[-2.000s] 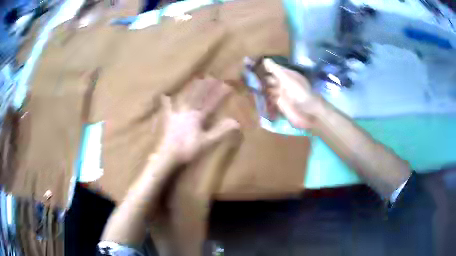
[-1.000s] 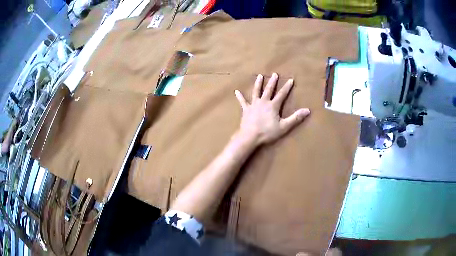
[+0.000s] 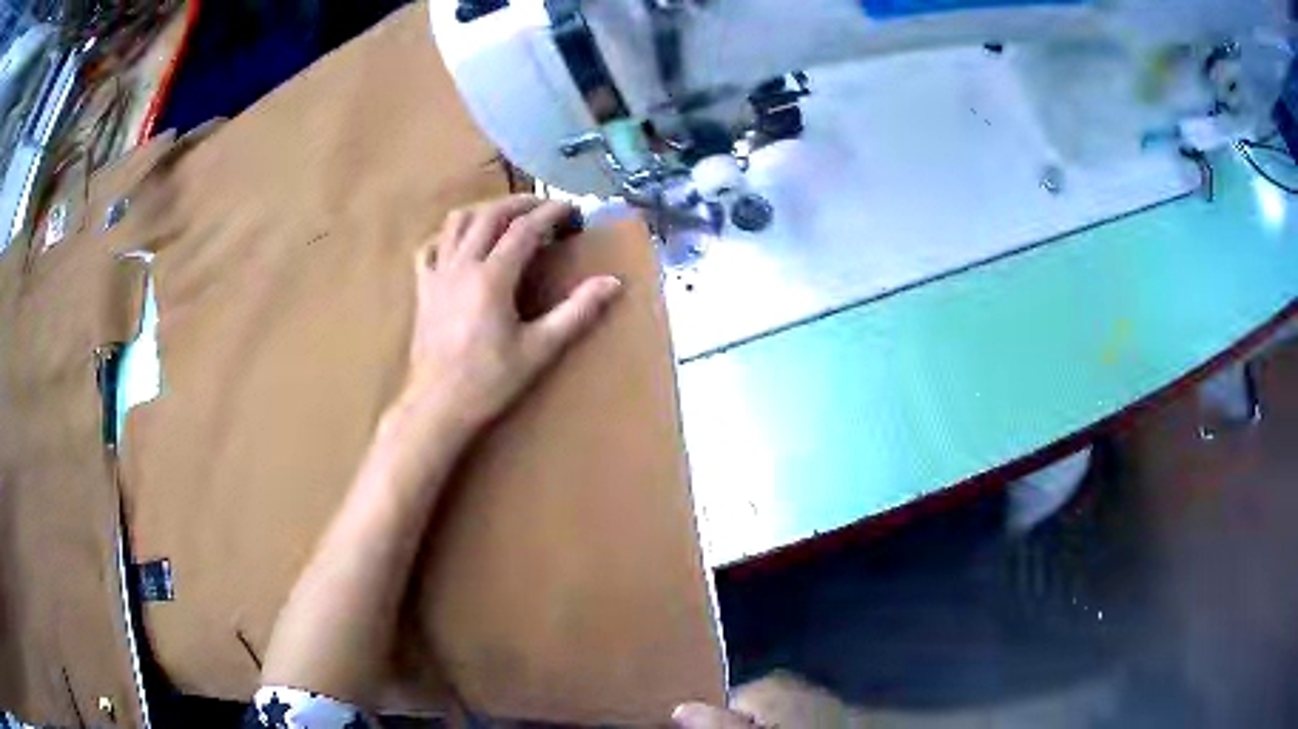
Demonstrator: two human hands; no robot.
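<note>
A large brown bag panel (image 3: 570, 499) lies over the table left of the sewing machine, its pale right edge running down from the needle area. My left hand (image 3: 491, 299) rests palm down on the panel, fingertips bent near its upper right corner beside the presser foot (image 3: 662, 200), thumb apart. My right hand (image 3: 762, 705) is cut off by the bottom edge; its thumb lies on the panel's lower right corner, with the other fingers beyond the edge. A dark label (image 3: 152, 580) shows on the brown material at the lower left.
The white machine head (image 3: 520, 100) stands above the white bed (image 3: 911, 185). The pale green table (image 3: 940, 399) has a dark red curved edge at the right. A cutout (image 3: 140, 356) in the brown material shows green at left. The lower right is dark and blurred.
The view has swung right, and the panel's edge now lies by the presser foot. My left hand has moved from mid-panel to near that edge. My right hand shows at the panel's lower corner.
</note>
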